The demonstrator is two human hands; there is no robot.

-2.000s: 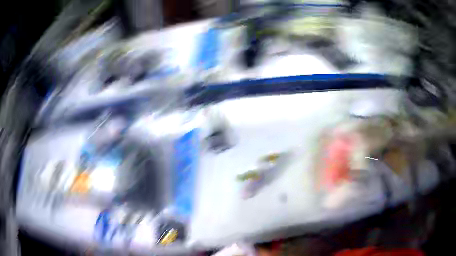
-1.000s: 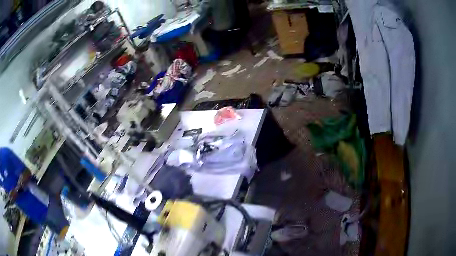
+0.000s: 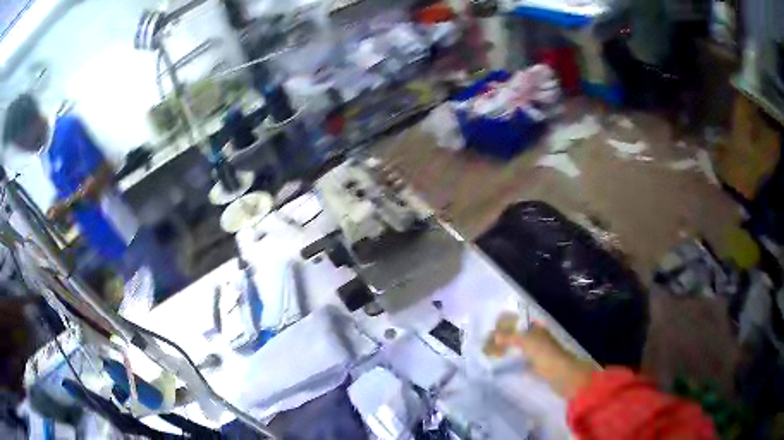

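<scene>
My right hand [image 3: 550,357], in a red sleeve, reaches in from the lower right over the white table [image 3: 301,374]. It is blurred; its fingertips are over the pale fabric pieces near the table's right side, and I cannot tell whether they hold anything. Pale grey-white fabric pieces [image 3: 382,400] lie in a loose heap at the bottom centre. A squat cream-white machine [image 3: 348,202] stands at the table's far end. My left hand is not in view.
A shiny black plastic bag [image 3: 567,288] is beside the table's right edge. A blue container [image 3: 503,129] with red-white cloth is on the floor beyond. Scraps lie on the floor. A person in blue [image 3: 77,172] is at the left. Cables and thread stands are at the left.
The view has swung and moved closer to the far table. My right hand has come into view over it. The red-pink piece is no longer visible on the table.
</scene>
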